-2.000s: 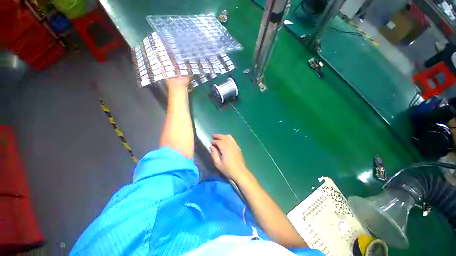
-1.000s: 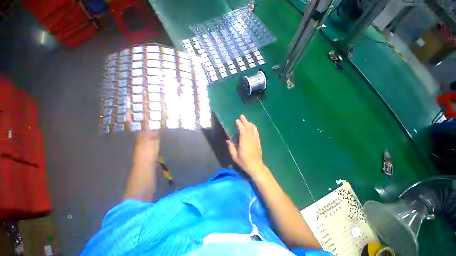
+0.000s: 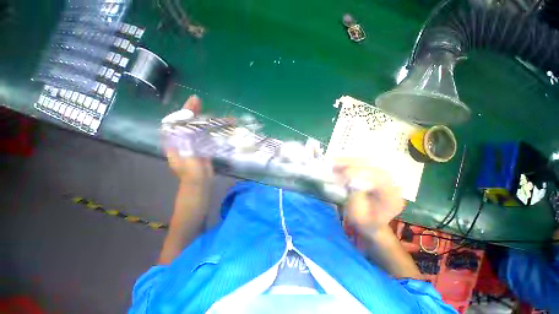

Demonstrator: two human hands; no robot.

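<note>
A clear blister tray with white square modules, badly blurred, is held low over the bench's front edge, between my two hands. My left hand grips its left end. My right hand is at its right end, over the lower part of the spotted paper sheet; blur hides how its fingers touch the tray. More gridded trays with white squares lie on the far left of the bench. The solder reel stands beside them, its thin wire running toward the paper.
The clear fume hood on its ribbed hose stands behind the paper. A yellow tip cleaner pot is at the paper's right. A blue and black box is farther right. Red parts bins and a blue sleeve are below.
The view has turned right. The held tray, lifted off the stack and out over the floor earlier, is now at the bench edge before my body. My right hand has moved to its right end.
</note>
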